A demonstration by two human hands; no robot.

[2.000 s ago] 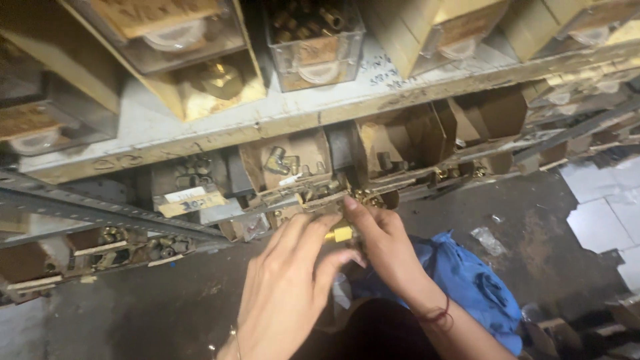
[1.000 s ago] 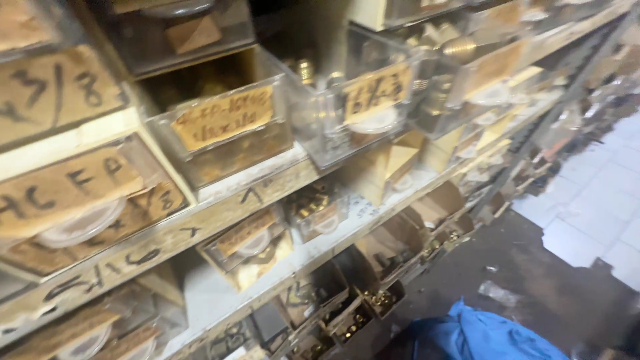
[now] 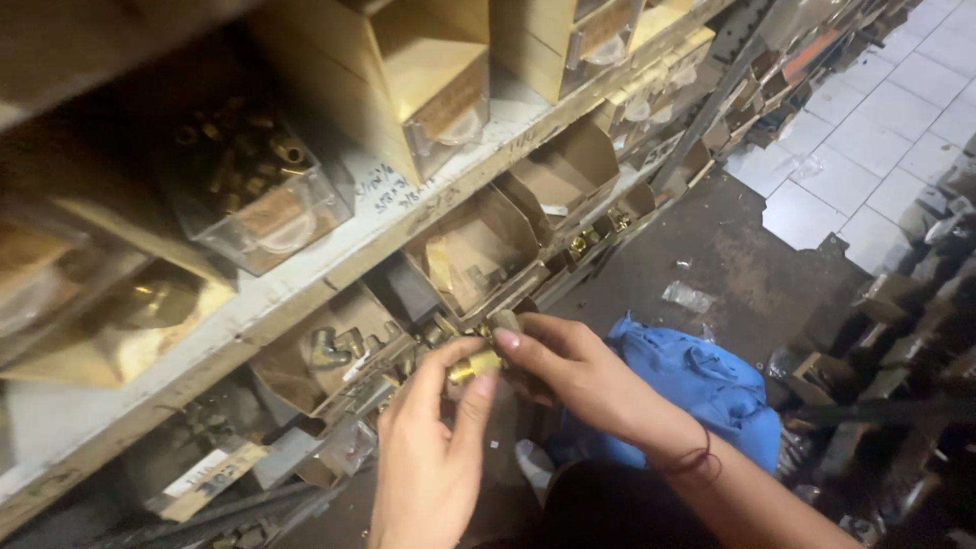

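Note:
A brass threaded fitting (image 3: pixel 474 367) is pinched between the thumb and forefinger of my left hand (image 3: pixel 431 450), near the middle of the view. My right hand (image 3: pixel 591 374), with a thin cord on its wrist, is just right of it. Between its thumb and fingers is a small greyish piece (image 3: pixel 505 320), blurred, whose kind I cannot tell. Whether the two pieces touch is unclear. Behind my hands, a cardboard bin (image 3: pixel 286 381) holds dull metal elbow fittings (image 3: pixel 329 349). Another cardboard bin (image 3: pixel 526 252) with a few fittings stands above my fingers.
A steel shelf edge (image 3: pixel 305 309) bearing handwriting runs diagonally above my hands. On it stands a clear plastic drawer (image 3: pixel 263 221) of brass fittings. A blue plastic bag (image 3: pixel 694 389) lies low at the right, beside my right forearm. More bins line the far right.
A second ago the view was on the upper drawers with no hands in it; now both hands show again. The brass piece was also in my hands two seconds ago.

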